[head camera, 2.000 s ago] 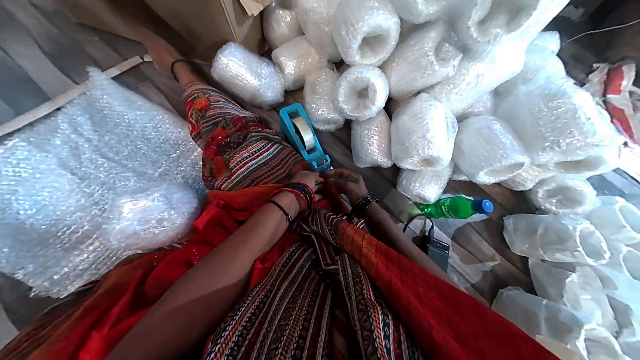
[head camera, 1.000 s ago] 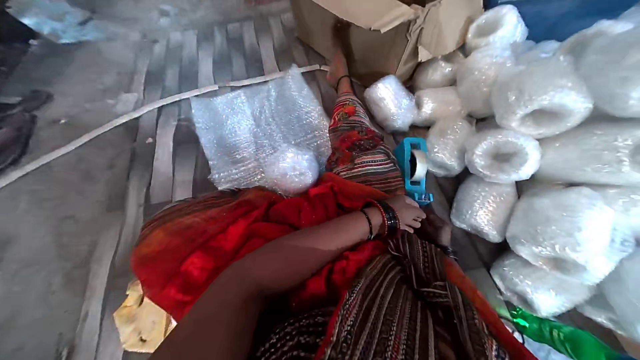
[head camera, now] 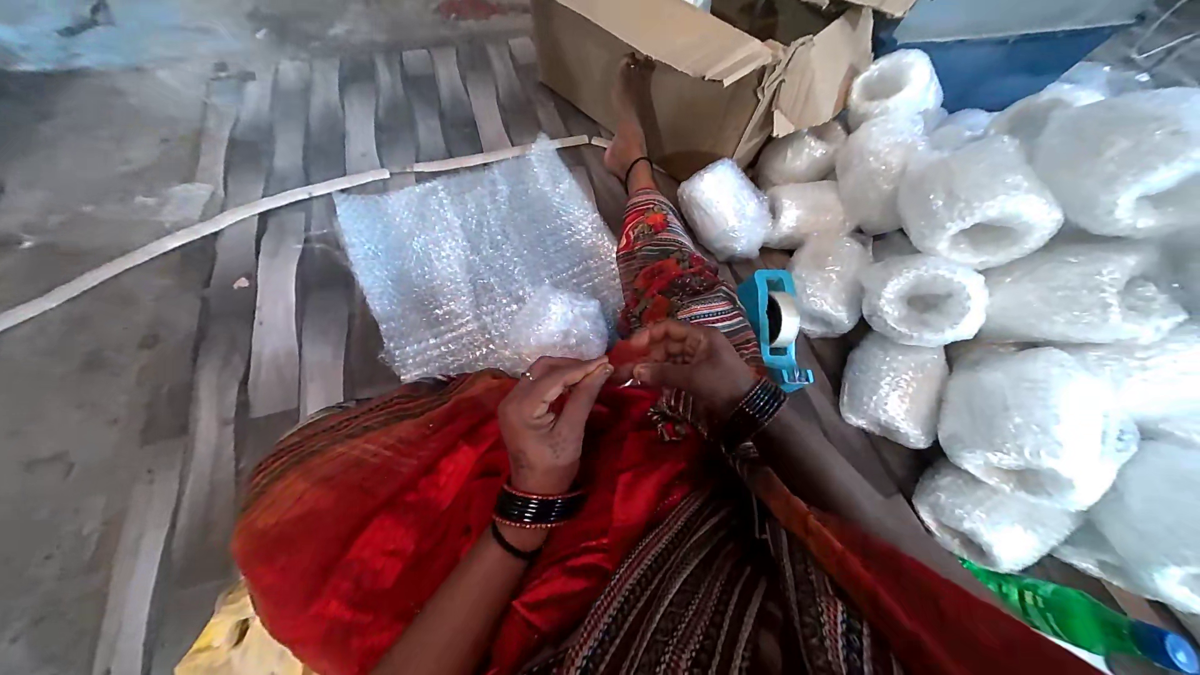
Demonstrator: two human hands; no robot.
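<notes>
Thumb and finger of my left hand are pinched above my lap. Close to its right is my right hand, thumb and fingertips together; what looks like a short strip of clear tape, hard to see, spans the small gap between them. Just beyond my hands, a bubble-wrapped bundle rests on the near right part of a flat bubble wrap sheet. The blue tape dispenser, with its tape roll, stands right of my right hand, beside my outstretched leg, untouched.
Many bubble-wrapped rolls are piled along the right side. An open cardboard box stands at the far end, near my foot. A green plastic bottle lies at lower right. A long pale strip crosses the striped floor mat at left.
Both hands have left the tape dispenser and moved left, towards the bubble wrap sheet; their fingertips are now raised and pinched. The view has swung left.
</notes>
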